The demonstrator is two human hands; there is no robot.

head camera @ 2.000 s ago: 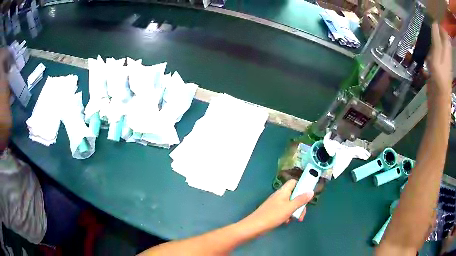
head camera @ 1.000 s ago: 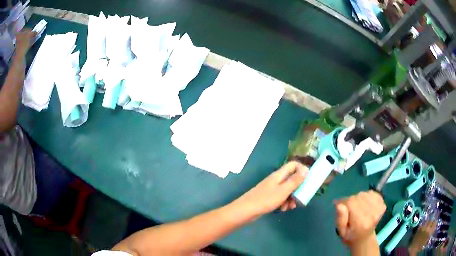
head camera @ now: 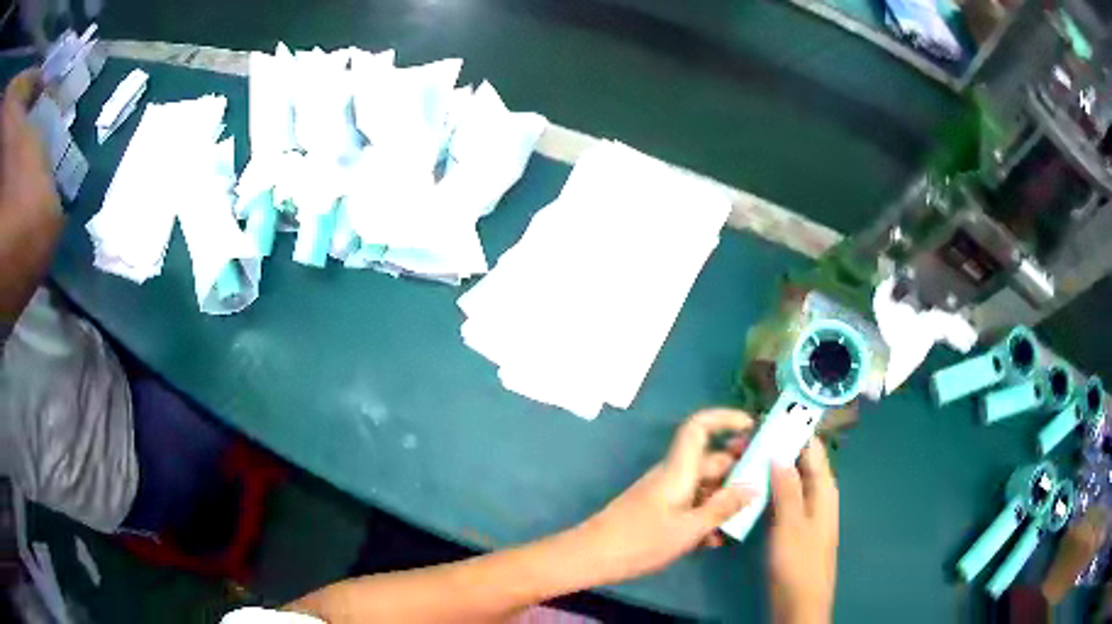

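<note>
A turquoise handheld unit (head camera: 780, 429) is tilted over the press base (head camera: 768, 347), its round head with dark centre up and its handle towards me. My left hand (head camera: 695, 488) grips the handle's lower end from the left. My right hand (head camera: 801, 512) touches the handle from the right with its fingertips; it is slightly blurred. The press (head camera: 963, 250) stands behind at the right. A crumpled white piece (head camera: 915, 335) lies at the press, beside the unit's head.
A fanned white sheet stack (head camera: 610, 274) lies at bench centre, wrapped bundles (head camera: 366, 171) left of it. Unwrapped turquoise units (head camera: 969, 375) lie right of the press. Another person's hand (head camera: 1073, 555) is at the far right, another person's arm (head camera: 24, 195) far left.
My right hand has left the press lever and come to the unit's handle. The unit's head now shows its dark centre, clear of the press. The camera view has shifted slightly.
</note>
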